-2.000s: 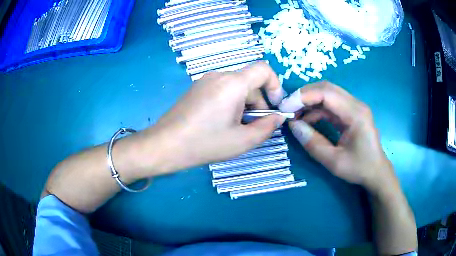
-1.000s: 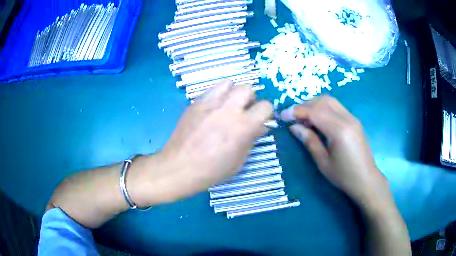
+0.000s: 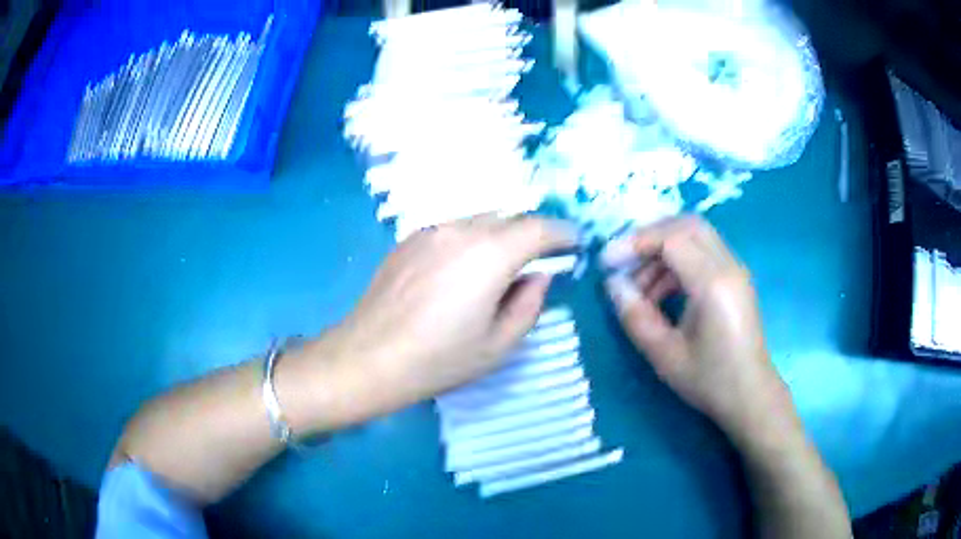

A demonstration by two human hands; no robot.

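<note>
My left hand [image 3: 453, 305] holds a thin silver rod [image 3: 550, 264] between thumb and fingers, its end pointing right. My right hand [image 3: 690, 305], with pale coverings on thumb and fingertip, is just right of the rod end, its thumb and finger close together. Blur hides whether it holds a cap. Rods in rows [image 3: 448, 105] lie beyond my left hand, and a second row [image 3: 522, 421] lies nearer my body, partly under the hand. A heap of small white plastic caps [image 3: 622, 158] lies beyond my right hand.
A clear bag of caps [image 3: 738, 95] is behind the heap. A blue tray [image 3: 227, 174] with rods is at the far left. A black tray [image 3: 894, 253] with rods is at the right. A single thin strip [image 3: 843, 158] lies between bag and black tray. A beige post [image 3: 566, 42] stands behind.
The view has shifted, so bench items sit lower in the picture. My hands, together at the rod end at first, are now slightly apart. The left hand still holds a rod.
</note>
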